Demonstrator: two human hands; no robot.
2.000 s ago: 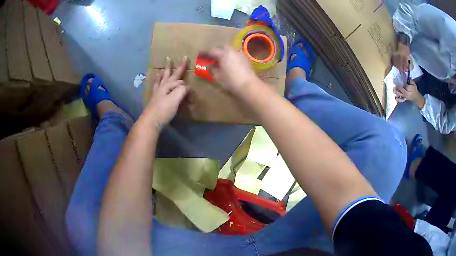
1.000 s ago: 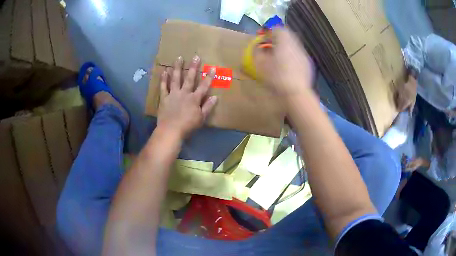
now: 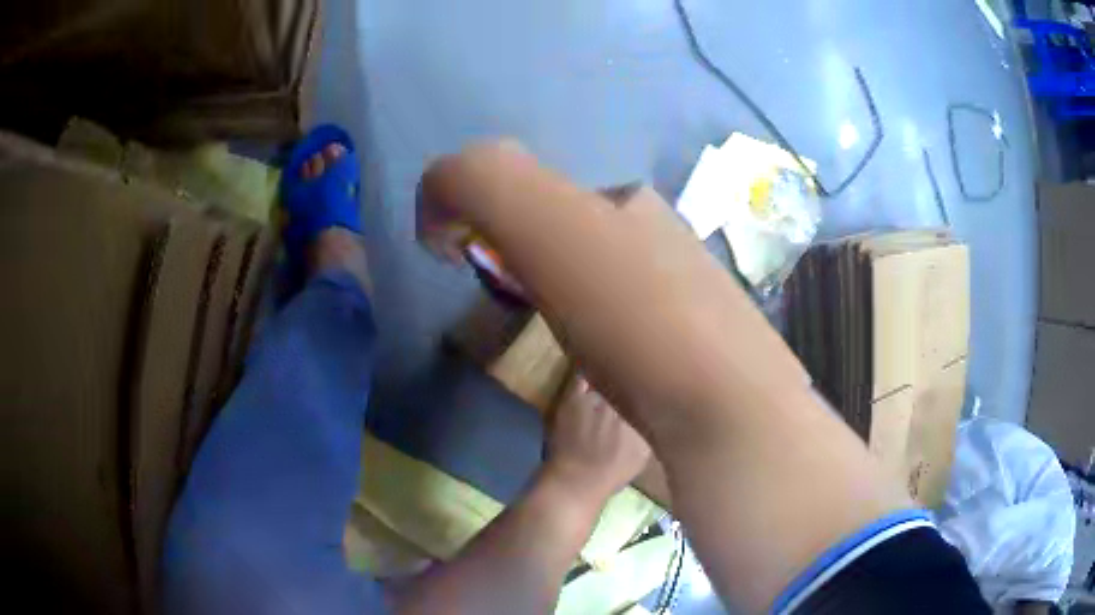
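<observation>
The brown carton [image 3: 534, 363] is in front of me, tilted and mostly hidden behind my right forearm. My left hand [image 3: 597, 442] is at its near side and holds it, with the fingertips partly covered by the right arm. My right hand [image 3: 462, 202] is across on the far left side of the carton, blurred and curled round the tape dispenser [image 3: 490, 262], of which only a small dark and pale part shows. The red label cannot be seen.
Brown carton stacks [image 3: 180, 348] stand at the left beside my blue-shod foot. Flat cartons [image 3: 919, 318] stand at the right, near a person in white [image 3: 1006, 511]. Pale backing strips [image 3: 420, 499] lie below, scrap paper [image 3: 751, 198] and dark bands [image 3: 726, 84] beyond.
The view has swung to the right. My right hand has taken up the dispenser and crossed to the left. My left hand has moved from the top to the near side; the carton has turned.
</observation>
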